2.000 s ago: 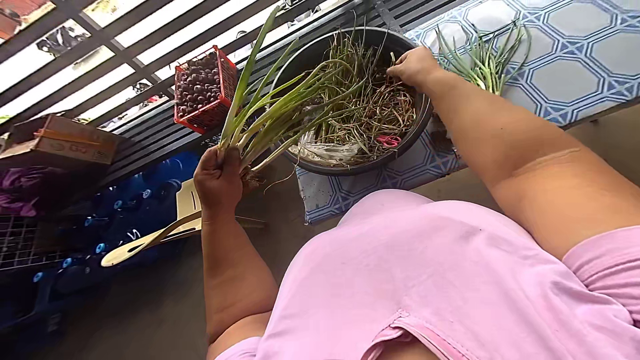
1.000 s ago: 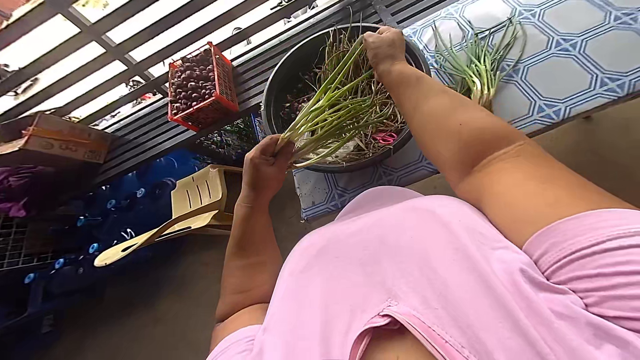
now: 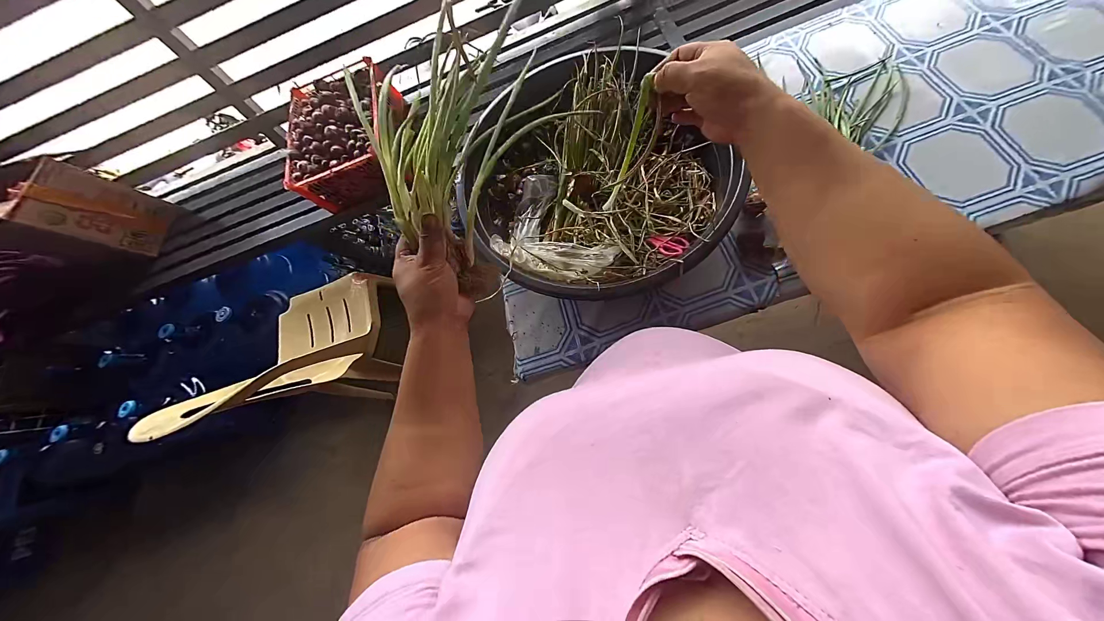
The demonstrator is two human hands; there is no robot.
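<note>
My left hand is closed around the root end of a bunch of green onions, whose leaves point up, left of a dark round basin. Over the basin's upper right rim, my right hand pinches a green onion leaf that hangs down into the basin. Dry stalks and trimmings, a clear plastic bag and something with pink handles, likely scissors, lie in the basin. More green onions rest on the patterned table cover to the right, partly behind my right forearm.
A red plastic crate of small dark round produce stands by the metal slats. The table cover runs under the basin. A cream plastic chair, blue water containers and a cardboard box are at the left.
The bunch in my left hand, stretched toward my right hand a second ago, now stands upright. My right hand has moved away from the bunch and holds a separate leaf over the basin.
</note>
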